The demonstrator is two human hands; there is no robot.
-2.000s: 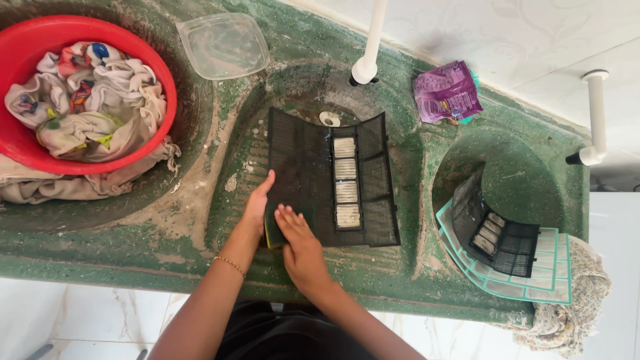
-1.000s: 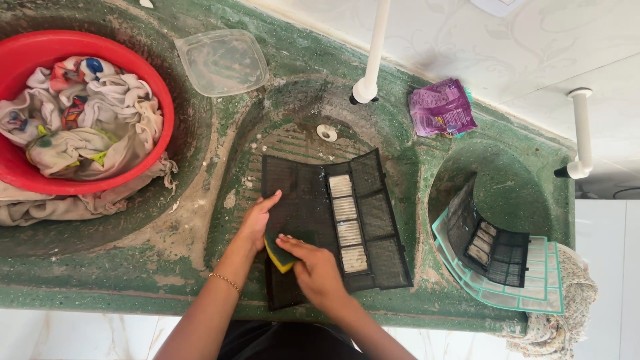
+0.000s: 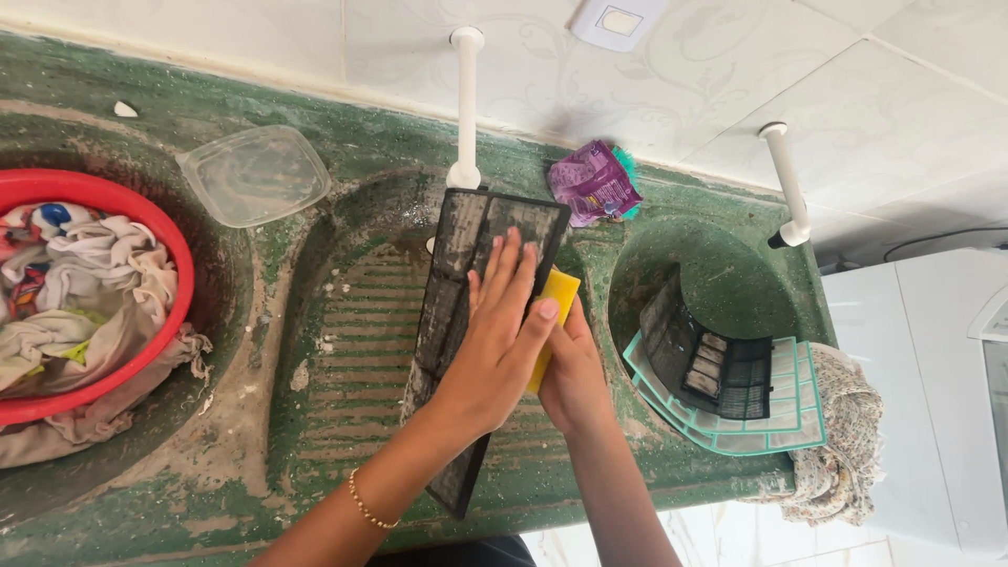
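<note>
A black mesh air filter [image 3: 457, 260], its ribbed face grey with dirt, stands tilted over the washboard part of the middle basin. My left hand [image 3: 500, 331] lies on that face with the fingers spread, its thumb near the sponge. To its right, my right hand [image 3: 575, 362] holds a yellow sponge [image 3: 559, 295] at the filter's right edge. Whether the left hand also grips the filter's edge is hidden. In the right basin another black filter [image 3: 732, 370] rests on turquoise-framed mesh filters [image 3: 807, 402].
A red tub [image 3: 177, 331] of wet cloths stands at the left. Behind the basins lie a clear plastic lid [image 3: 256, 177] and a crumpled purple packet [image 3: 594, 185]. White pipes [image 3: 468, 110] jut from the wall. A patterned cloth [image 3: 846, 433] hangs at the right edge.
The filter has been lifted from lying flat and turned, so a different face shows. My left hand has moved from its left edge onto this face. The sponge has moved to the filter's right side.
</note>
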